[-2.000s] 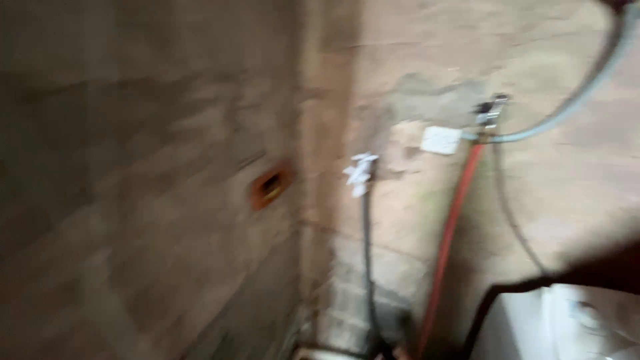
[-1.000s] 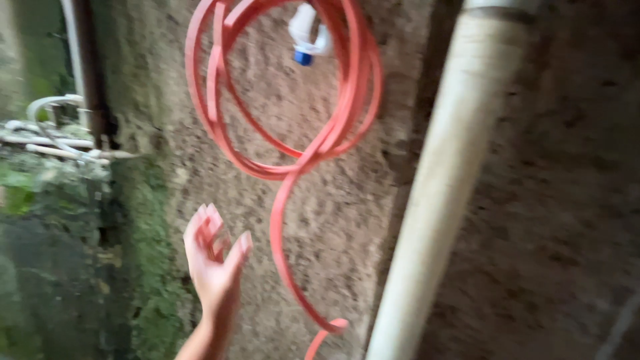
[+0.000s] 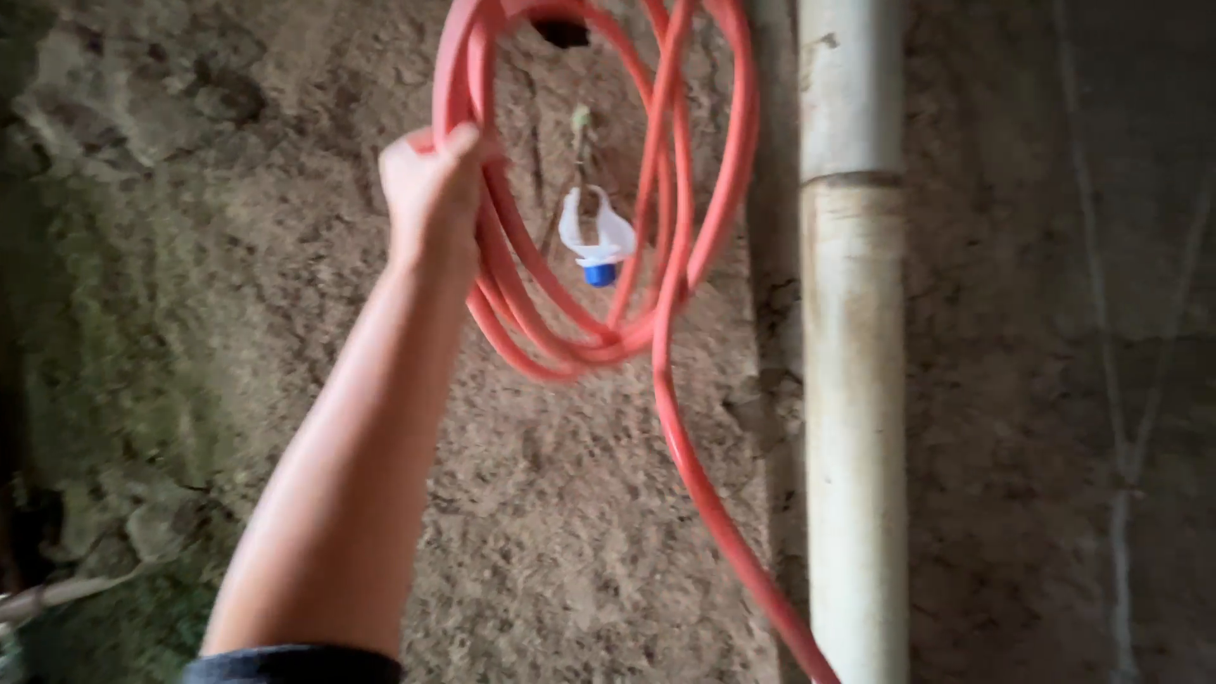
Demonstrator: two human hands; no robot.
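A coiled red hose hangs against the rough wall at the upper middle of the head view. My left hand grips the left side of its loops, thumb over the hose. From the bottom of the coil one length runs down to the right, in front of the foot of a pale pipe. Inside the loops hangs a white plastic piece with a blue cap, on a cord or hook. The top of the coil is cut off by the frame. My right hand is out of the picture.
A stained, pale vertical pipe stands right of the coil, with a joint near its upper part. The rough wall lies behind, greenish at the left. Thin pale cords or lines run down the dark surface at far right.
One second ago my left hand was apart from the coil, below and left of it, with its fingers spread; now it holds the loops. The view has shifted a lot from the earliest frame.
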